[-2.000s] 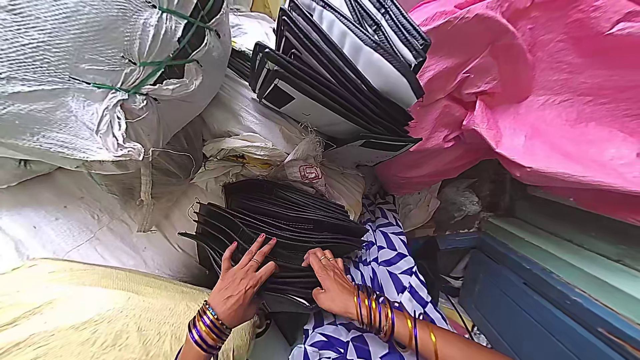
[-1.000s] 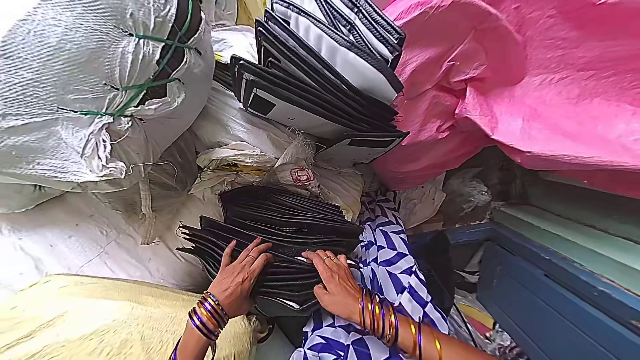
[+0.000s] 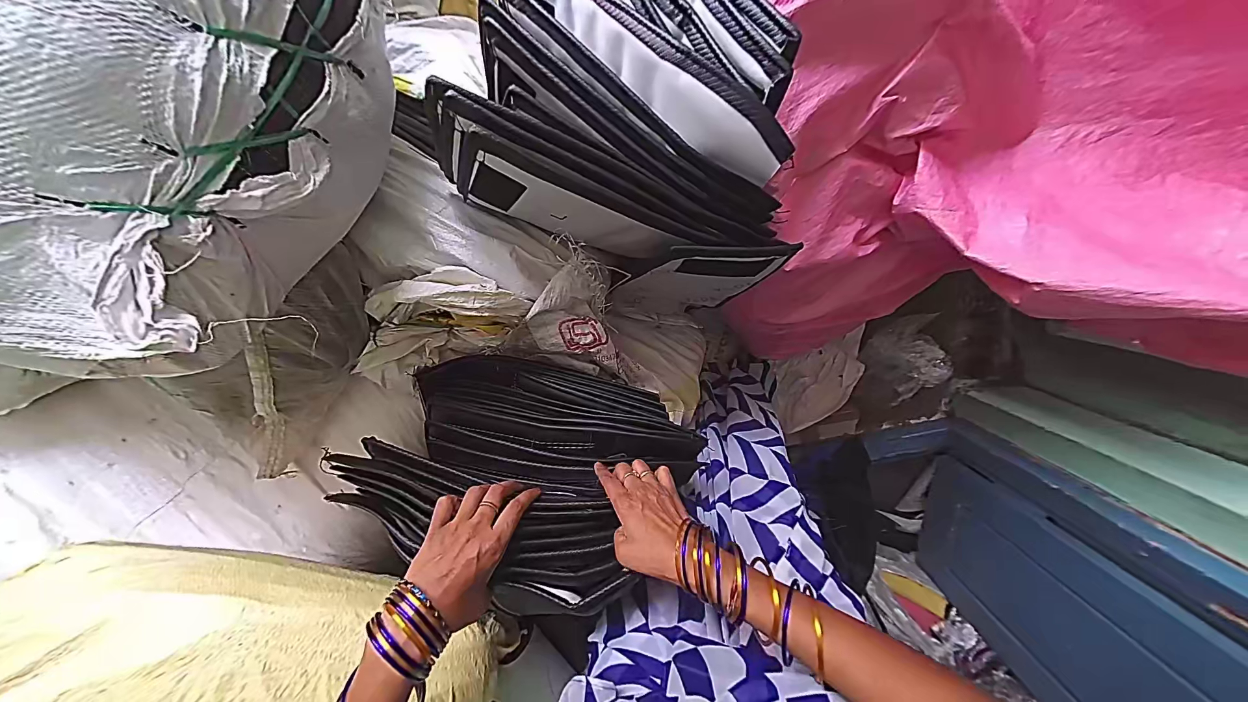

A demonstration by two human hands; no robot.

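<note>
A thick stack of black, stitched, leather-like folded pieces lies in the lower middle, beside cloth with a blue and white pattern. My left hand rests on the stack's near left part, fingers bent over the edges. On its right part lies my right hand, fingertips touching the edges. Both wrists wear purple and gold bangles. Whether the fingers grip any single piece cannot be told. Farther off stands a taller pile of black-edged pieces with white and grey faces.
White woven sacks, one laced with green cord, fill the left. A pale yellow sack lies at the lower left. Pink sheeting covers the upper right. A blue panel and plastic scraps are at the lower right.
</note>
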